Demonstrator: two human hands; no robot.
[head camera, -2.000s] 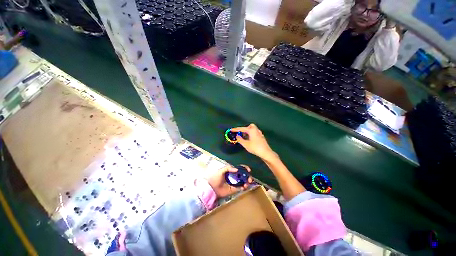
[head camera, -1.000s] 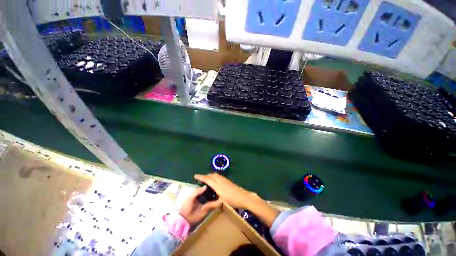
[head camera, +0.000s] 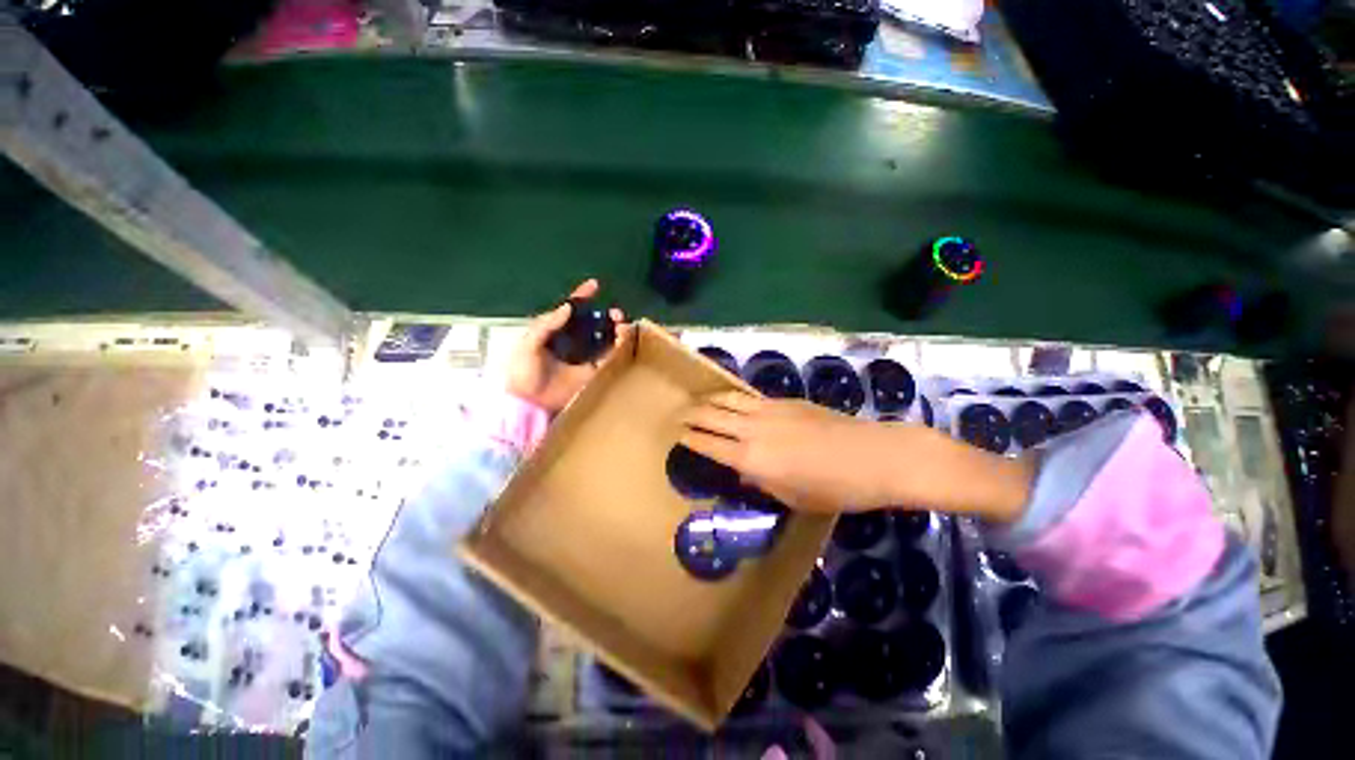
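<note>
My left hand (head camera: 547, 359) holds a glossy black round cover (head camera: 583, 330) beside the upper-left corner of an open brown carton (head camera: 572, 498). My right hand (head camera: 773, 450) reaches into the carton, its fingers over a black cover (head camera: 699, 472); whether they grip it is hidden. Another glossy cover (head camera: 710, 544) lies below it in the carton. A lit unit with a purple ring (head camera: 684, 238) stands on the green belt beyond my left hand. A second with a multicoloured ring (head camera: 956, 261) stands to its right, and a dim bluish one (head camera: 1230, 305) is farther right.
Cover trays (head camera: 869, 587) with rows of black rounds lie under and right of the carton. A small-parts sheet (head camera: 275, 520) and brown board (head camera: 75, 520) lie at left. A slotted white post (head camera: 179, 201) crosses the upper left. Black tray stacks (head camera: 1189, 104) stand across the belt.
The view has tilted down. My right hand has left the purple-ringed unit on the belt, passed by my left hand and moved into the carton. My left hand still holds a black cover.
</note>
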